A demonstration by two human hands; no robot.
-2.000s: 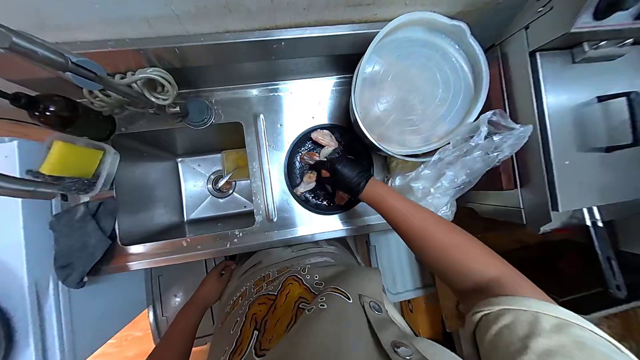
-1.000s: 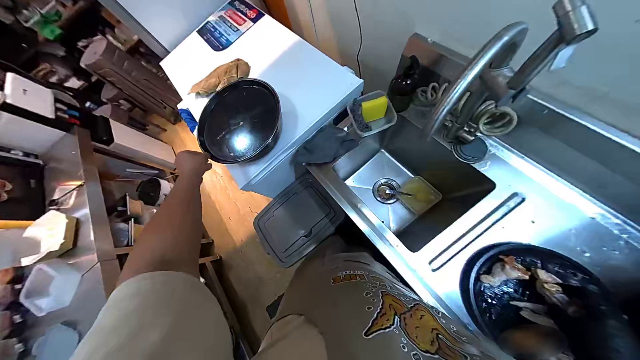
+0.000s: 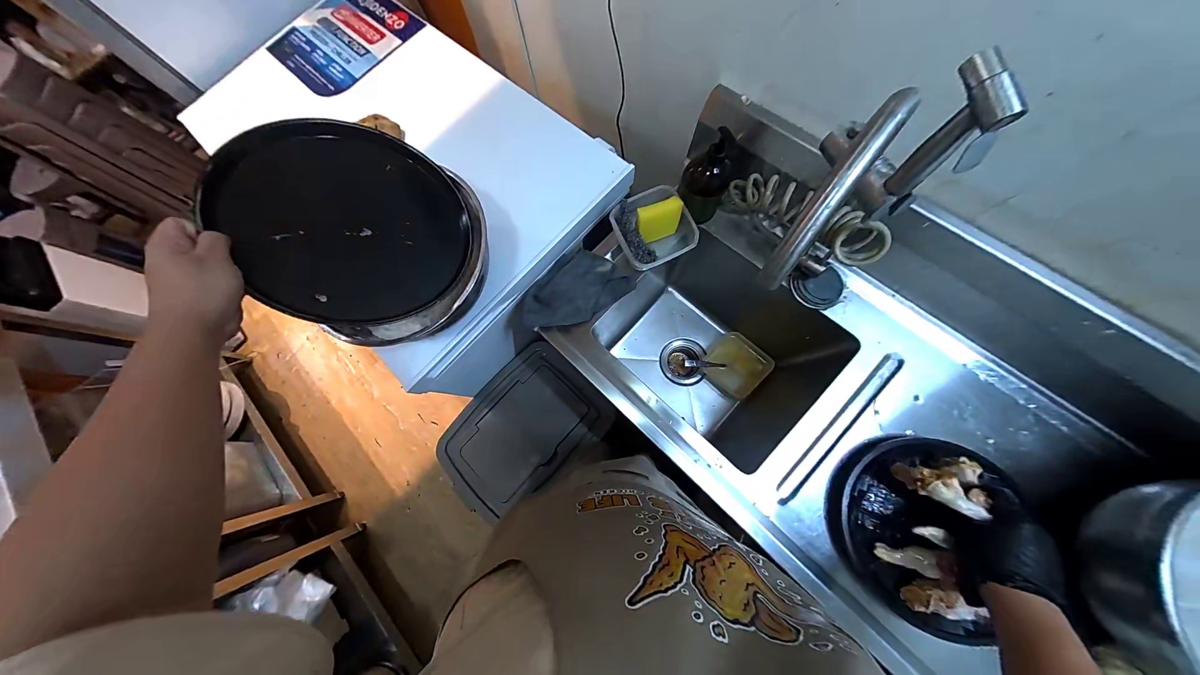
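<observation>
My left hand [image 3: 195, 277] grips the edge of a round black tray [image 3: 342, 225], tilted over a metal-rimmed round vessel [image 3: 469, 272] on a white appliance top. My right hand [image 3: 1017, 559], in a black glove, is at the right side of a round black pan [image 3: 858, 525] on the steel counter; its fingertips are hard to make out against the dark pan. Several pieces of raw chicken [image 3: 942, 487] lie in the pan beside the glove. Whether the right hand holds a piece cannot be told.
Between the two hands is a steel sink [image 3: 806, 403] with a faucet [image 3: 848, 183] arching over it. A plastic tub with a yellow sponge [image 3: 659, 218], a grey cloth [image 3: 577, 289] and a dark bottle [image 3: 708, 176] stand near its corner. A grey bin lid [image 3: 520, 427] is below.
The view has swung left from the counter. My left hand, low by my body two seconds ago, now grips the black tray. A second ago it was beside the round black vessel on the white top.
</observation>
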